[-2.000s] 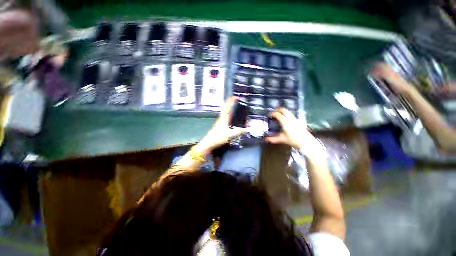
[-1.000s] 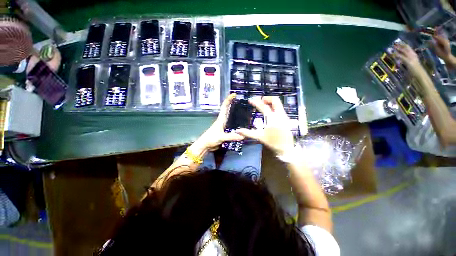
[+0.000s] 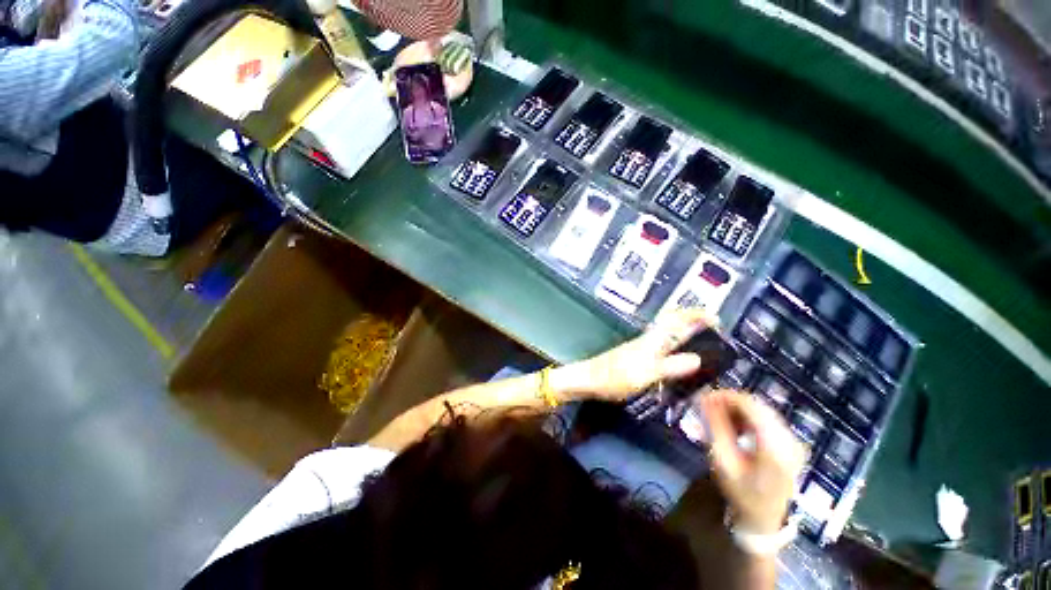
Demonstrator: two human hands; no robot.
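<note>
A dark-screened keypad phone (image 3: 705, 349) is in my left hand (image 3: 645, 362), front up, over the near edge of the lens tray (image 3: 913, 360). My right hand (image 3: 749, 452) is close beside the phone, fingers bent; it is blurred, and I cannot tell whether it holds anything. The clear phone tray (image 3: 542, 248) lies to the left in two rows. It holds several phones front up (image 3: 589, 125) and three white ones reverse up (image 3: 634, 263). The lens tray holds dark squarish parts in its pockets.
A personal smartphone (image 3: 424, 113) stands by the fan (image 3: 413, 14). A small open carton (image 3: 277, 98) and thick black hose (image 3: 151, 115) are at upper left. Below the bench, a brown carton (image 3: 248, 409) holds yellow scraps (image 3: 358, 364). A dark stick (image 3: 919, 424) lies beyond the lens tray. A person's striped sleeve (image 3: 81, 58) shows.
The view has turned and shifted left, bringing the cartons into sight. My right hand has moved off the phone's screen. My left hand still holds the phone.
</note>
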